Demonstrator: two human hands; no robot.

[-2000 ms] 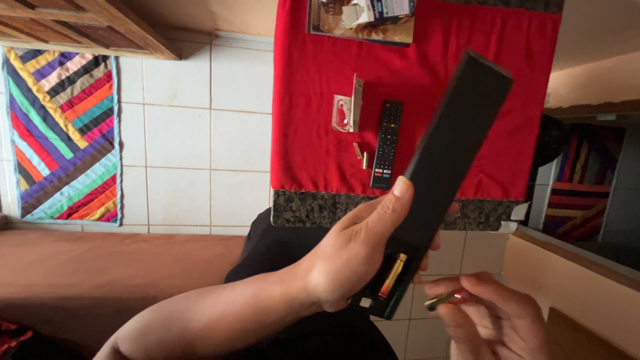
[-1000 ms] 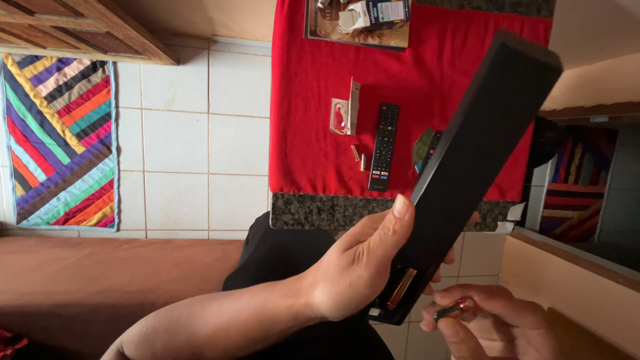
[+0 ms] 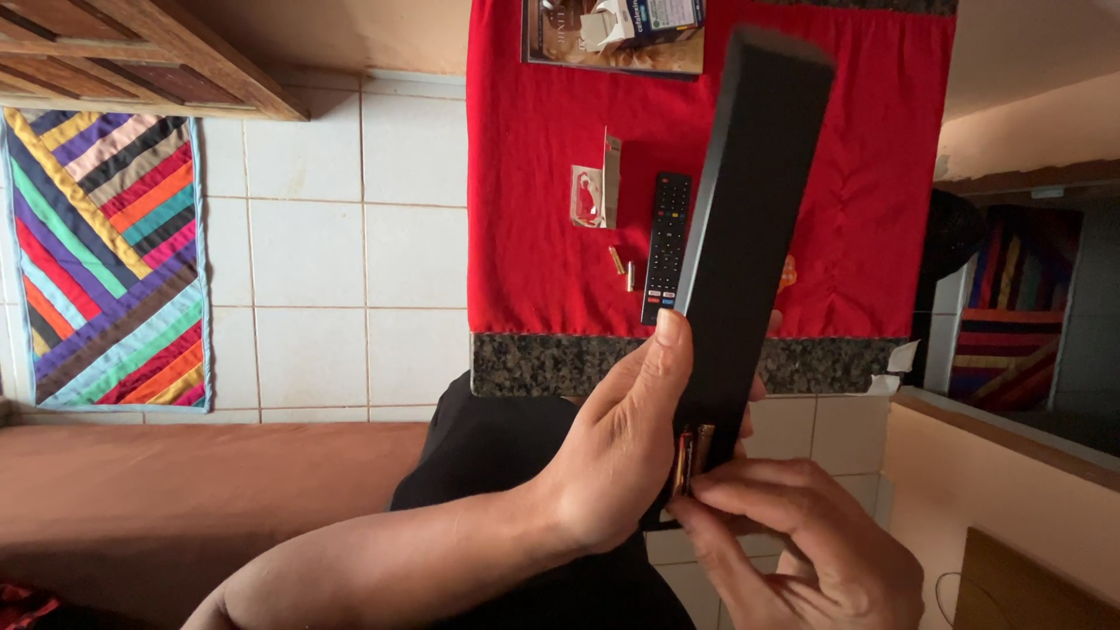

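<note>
My left hand (image 3: 626,429) grips a long black remote control (image 3: 752,219), its back toward me and its battery compartment uncovered at the lower end. A battery (image 3: 684,459) lies in that compartment. Beside it, the fingertips of my right hand (image 3: 787,525) pinch a second battery (image 3: 703,446), which is partly hidden by them. On the red tablecloth (image 3: 542,280) lies another black remote control (image 3: 668,245), buttons up. Two loose batteries, one gold-coloured (image 3: 616,260) and one pale (image 3: 631,276), are left of it. An opened battery package (image 3: 599,188) stands behind them.
A magazine (image 3: 560,48) and an opened carton (image 3: 643,22) lie at the table's far side. The granite table edge (image 3: 542,363) is just beyond my left hand. A small orange item (image 3: 787,273) shows behind the held remote. A brown padded surface (image 3: 175,490) is at lower left.
My right hand has brought its battery to the compartment, beside the one in there. The held remote has turned more upright in view.
</note>
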